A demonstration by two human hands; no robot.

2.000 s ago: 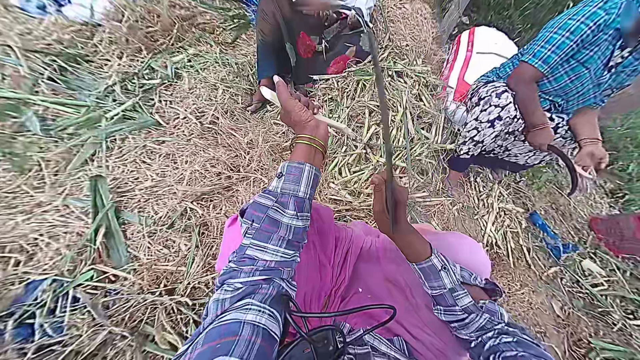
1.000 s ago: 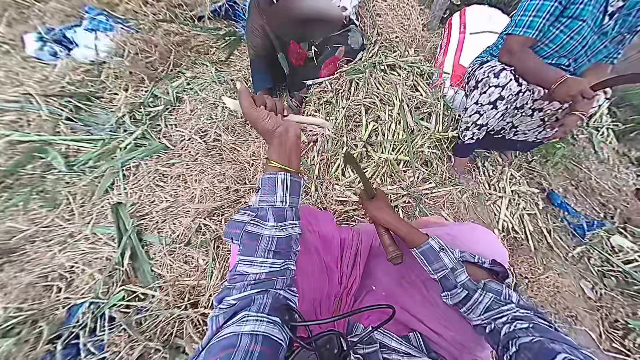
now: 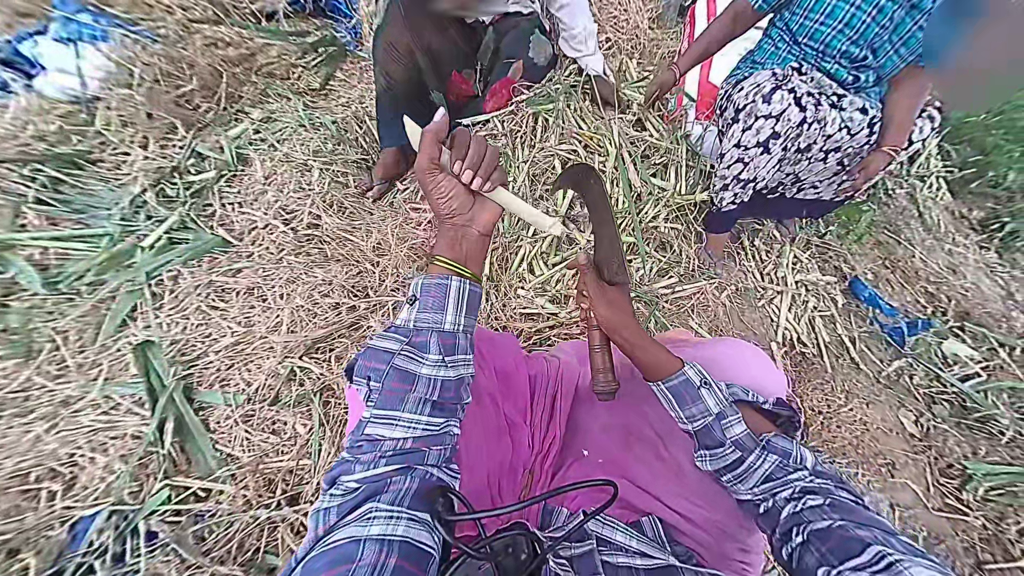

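My left hand [image 3: 464, 180] grips a pale peeled stalk [image 3: 524, 210], which slants down to the right from above my thumb. My right hand [image 3: 602, 300] is closed round a sickle-like billhook; its dark hooked blade [image 3: 606, 232] points up, and its turned wooden handle [image 3: 602, 360] sticks out below my fist over pink cloth [image 3: 640, 424]. The stalk's lower end is close to the blade's inner edge; whether they touch I cannot tell. Under and beyond both hands lie cut stalk pieces [image 3: 552, 280].
One person crouches opposite [image 3: 424, 72], a hand on the stalks. Another in a teal checked shirt [image 3: 848, 32] crouches at the right beside a white and red sack [image 3: 704, 72]. Blue plastic [image 3: 888, 312] lies at the right, green leaves [image 3: 172, 400] at the left. A black cable [image 3: 544, 500] crosses my lap.
The billhook blade has swung to stand upright beside the stalk. The stalk now slants more steeply in my left hand. The right-hand person has reached an arm toward the pile.
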